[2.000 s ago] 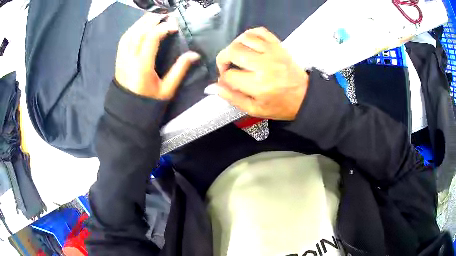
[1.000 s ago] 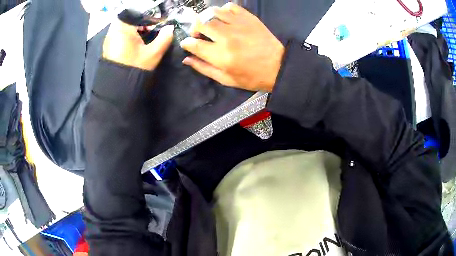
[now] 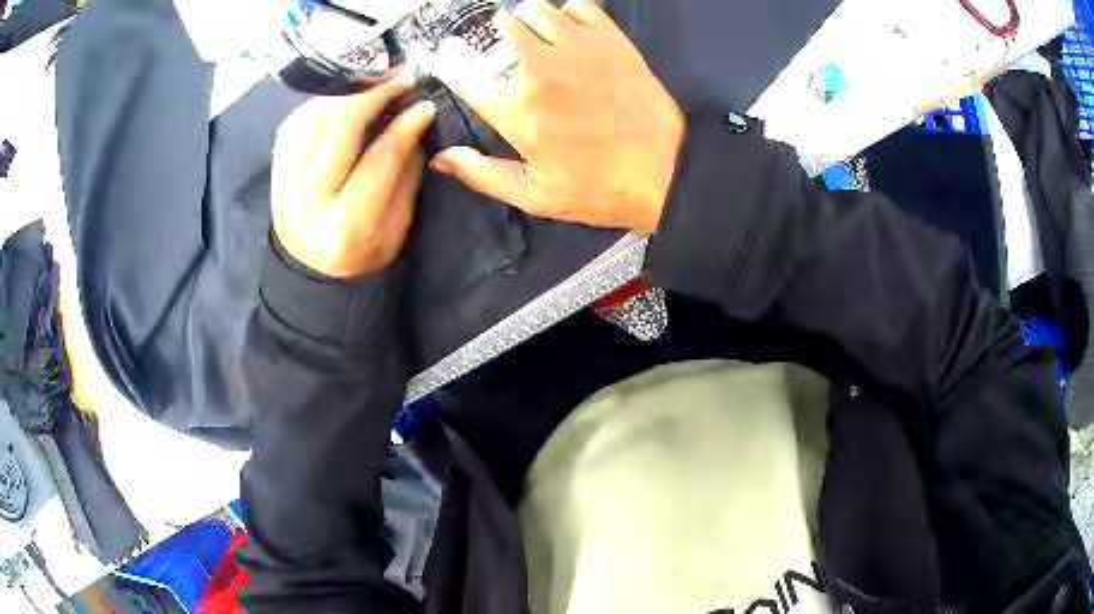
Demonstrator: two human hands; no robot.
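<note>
A large dark garment panel (image 3: pixel 156 228) lies over the sewing table. A small dark textured strip (image 3: pixel 462 126) lies on it between my hands, near the shiny metal machine parts (image 3: pixel 462 22) at the top edge. My left hand (image 3: pixel 348 180) has its thumb and fingers pinched together on the dark cloth left of the strip. My right hand (image 3: pixel 582 126) rests on the cloth right of the strip, thumb pointing left, fingertips cut off by the top edge or hidden near the metal parts. Whether it grips anything does not show.
A pale ruler strip (image 3: pixel 528 318) runs along the table's front edge. Red looped handles (image 3: pixel 991 17) lie at the top right. Blue baskets (image 3: pixel 1076 60) stand at the right. Dark cut pieces (image 3: pixel 36 348) lie at the far left. A red thing (image 3: pixel 224 584) is at the bottom left.
Both hands have moved up towards the machine since two seconds ago. Since one second ago my left hand has come down slightly and pinches the cloth; the small strip now shows between the hands.
</note>
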